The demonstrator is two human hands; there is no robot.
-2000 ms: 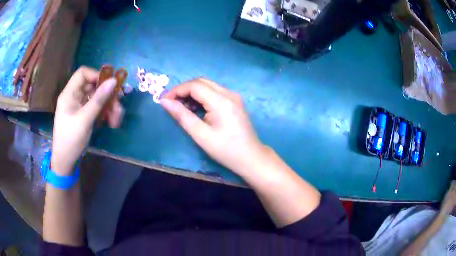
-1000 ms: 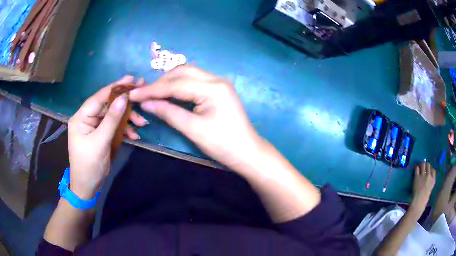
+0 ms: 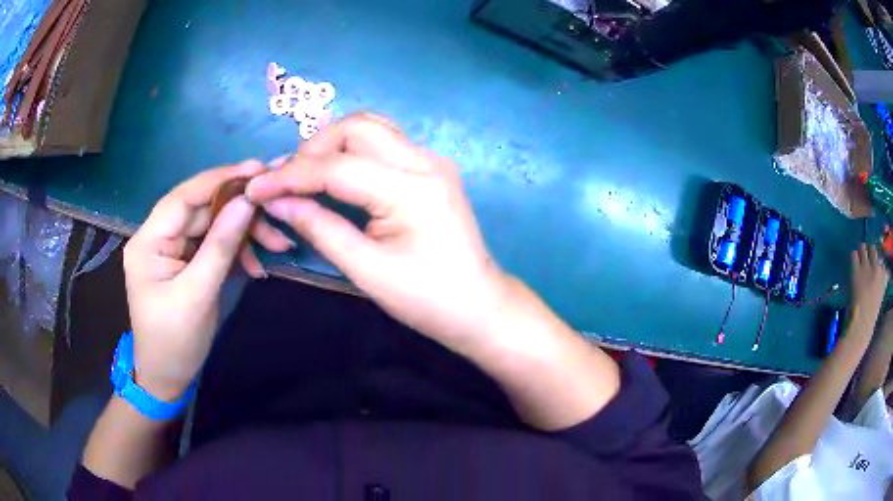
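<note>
My left hand [image 3: 191,254] holds a brown carrying strap [image 3: 227,196] between thumb and fingers, in front of me at the left. Most of the strap is hidden by my fingers. My right hand [image 3: 377,210] meets it, with thumb and forefinger pinched at the strap's upper end. Whatever is between those fingertips is too small and covered to tell. A loose pile of pale pink-white strap buttons [image 3: 304,100] lies on the green bench just beyond my hands.
A strap carton [image 3: 83,83] stands at the left. The screw feeder [image 3: 558,34] is at the top. Several black housings with blue cells [image 3: 767,250] stand at the right, near a parts carton [image 3: 822,132] and a neighbour's arm [image 3: 832,372].
My right hand has moved from the button pile to the strap in my left hand. The neighbour's hand has come in at the right, and another blue cell shows beside it.
</note>
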